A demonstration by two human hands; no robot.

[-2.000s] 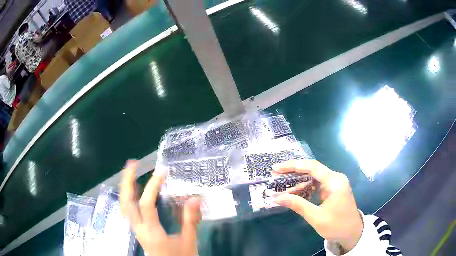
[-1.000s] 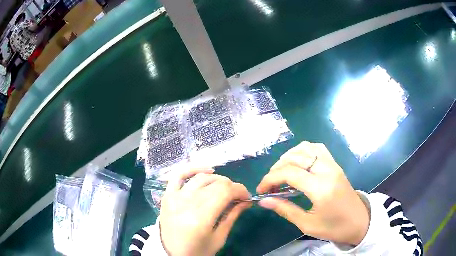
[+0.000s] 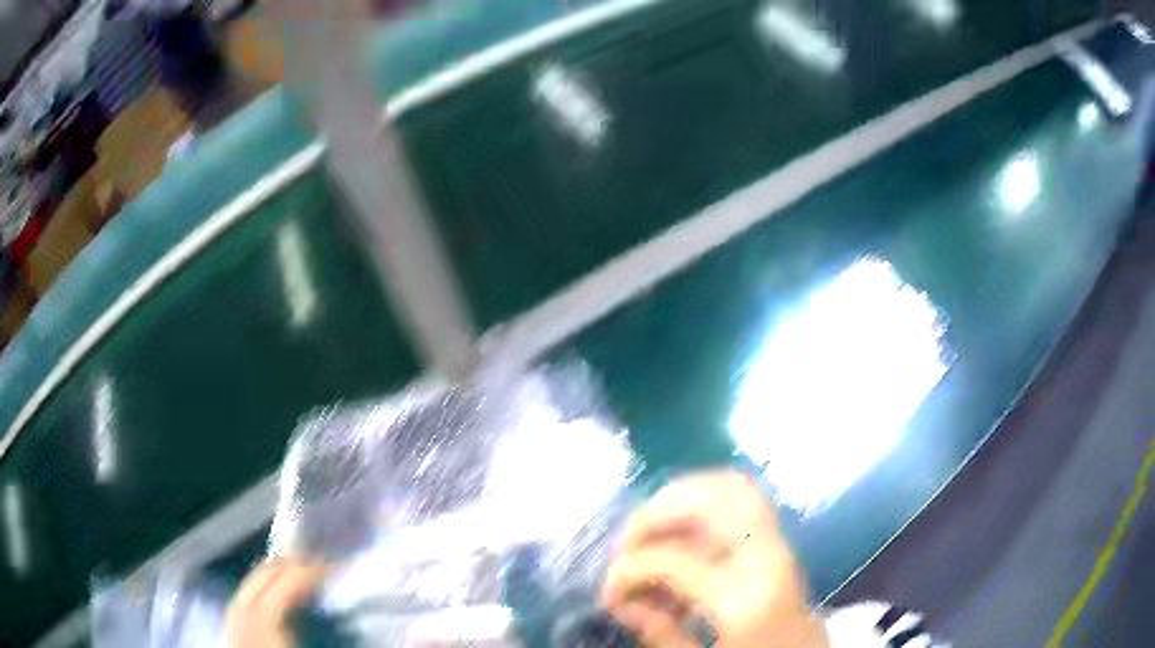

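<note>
The view is blurred. A wide stack of bagged patterned panels [image 3: 393, 475] lies ahead of my hands, shiny and overlapping, with strong glare on its right part. My right hand [image 3: 716, 557] is at the stack's lower right, fingers curled around a dark patterned panel [image 3: 694, 623], of which only small bits show. My left hand [image 3: 272, 605] is at the stack's lower left, mostly cut off by the bottom edge; its hold cannot be made out. A pale bagged strip [image 3: 431, 623] shows between the hands.
A smaller pile [image 3: 842, 380], washed white by glare, lies at the right. Whitish clear bags [image 3: 152, 614] show at the lower left, cut off. A pale rail [image 3: 760, 196] crosses the green surface [image 3: 684, 367] and meets an upright post [image 3: 399, 241]. Cartons [image 3: 120, 152] are at the upper left.
My hands have moved apart from their close position and lower in the picture. The view has shifted, so the stack and the glaring pile sit lower and further left.
</note>
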